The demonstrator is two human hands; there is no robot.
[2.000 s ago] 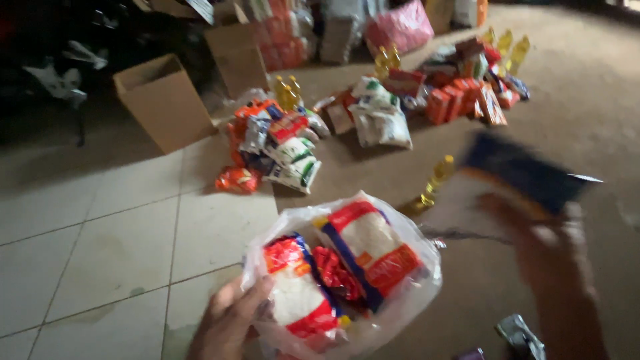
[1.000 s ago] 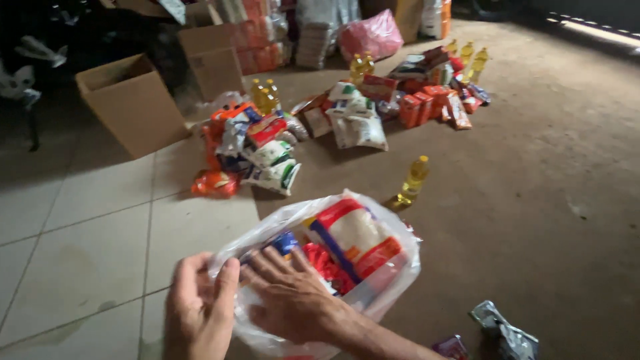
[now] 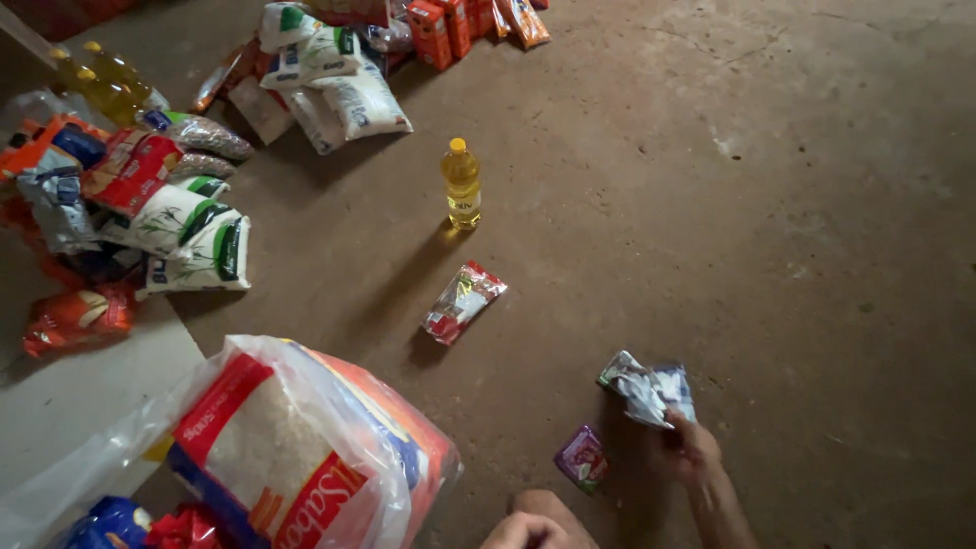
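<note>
My right hand grips silvery foil packets by their near edge, just above the brown floor. At the bottom edge, my left hand shows only in part, its fingers curled; whether it holds anything is hidden. Left of it stands a clear plastic bag with a food packet with red and blue bands, a blue packet and a red packet inside. A small purple packet lies between my hands. Farther off lie a red and clear packet and an upright bottle of yellow oil.
At the left is a heap with white and green bags, a red packet, an orange packet and oil bottles. Another heap at the top holds white bags and red cartons. Pale tile borders the brown floor.
My right hand has left the plastic bag and taken hold of the foil packets on the right. My left hand has come away from the bag's rim. The view has shifted down and right.
</note>
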